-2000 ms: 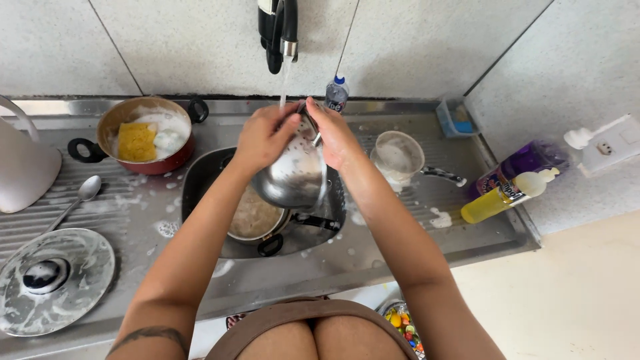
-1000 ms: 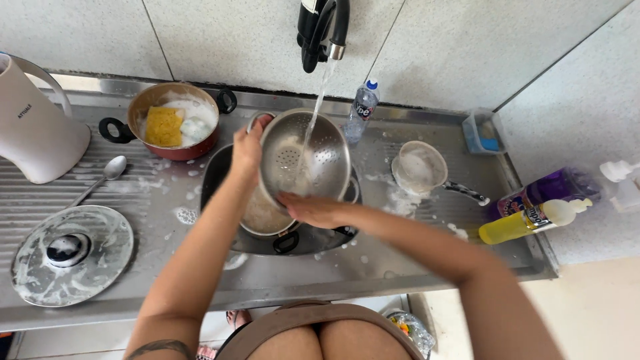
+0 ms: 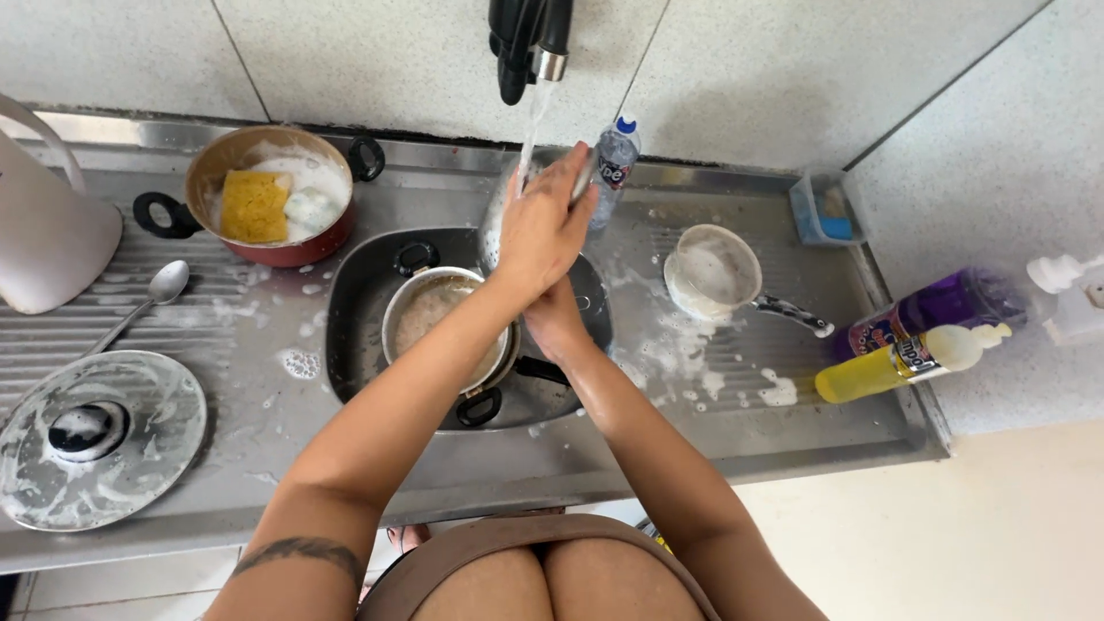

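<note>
Water from the black faucet [image 3: 550, 65] runs onto a tilted stainless steel colander [image 3: 494, 226] above the back of the sink basin [image 3: 345, 345]. My left hand [image 3: 545, 224] lies across the colander, fingers stretched toward its rim and hiding much of it. Below, my right hand [image 3: 555, 321] holds the colander's lower side, its fingers largely hidden behind my left wrist. In the basin, under my left forearm, sits a pot [image 3: 423, 323] with cloudy water, beside another dark-handled vessel that is partly covered.
Left: a red pot [image 3: 289, 252] with yellow sponge and suds, a spoon [image 3: 168, 281], a soapy glass lid [image 3: 164, 423] and a white pitcher [image 3: 52, 241]. Right: a soapy small saucepan [image 3: 716, 272], a blue-capped bottle [image 3: 614, 172], a plastic container [image 3: 806, 216], purple [image 3: 949, 302] and yellow [image 3: 871, 369] bottles.
One second ago the colander's perforated inside faced up under the stream; now it is tilted sharply behind my hands. My left hand has moved from its left side across it.
</note>
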